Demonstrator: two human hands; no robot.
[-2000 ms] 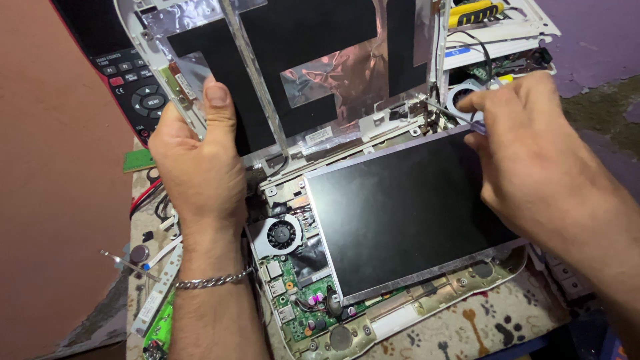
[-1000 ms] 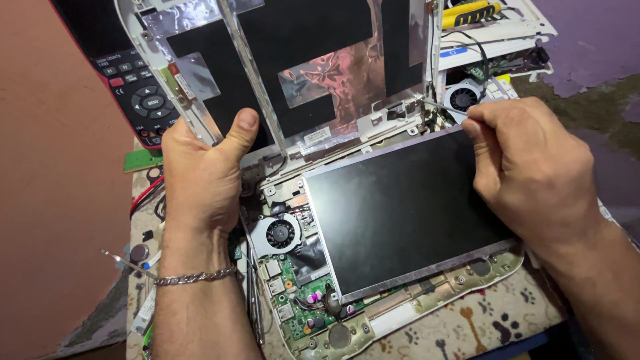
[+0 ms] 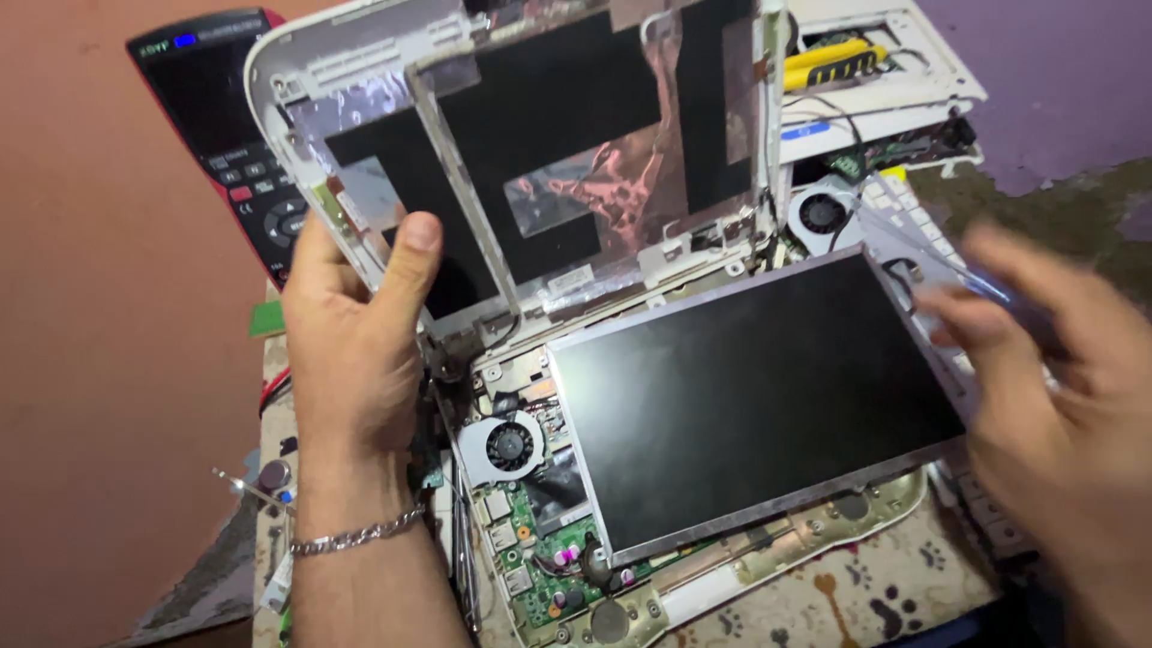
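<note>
My left hand (image 3: 360, 342) grips the left edge of a white laptop lid shell (image 3: 558, 171), its thumb on the foil-and-black inner face. The lid stands raised behind an LCD panel (image 3: 756, 405), which lies face up across the opened laptop base. Left of the panel, a small cooling fan (image 3: 510, 445) and a green circuit board (image 3: 549, 558) show. To the right, my right hand (image 3: 1035, 333), blurred by motion, holds a thin screwdriver (image 3: 976, 279) with a translucent bluish handle. Its shaft points up and left, above the panel's right side.
A red and black instrument (image 3: 216, 135) with buttons leans behind the lid at left. Yellow-handled pliers (image 3: 832, 65) lie on white casing at upper right, above a second fan (image 3: 823, 214) and a white keyboard (image 3: 900, 202). Paw-print cloth (image 3: 837, 585) covers the table.
My right hand has moved right, away from the lid's right hinge area. My left hand remains on the lid's left edge, and the panel has stayed in place.
</note>
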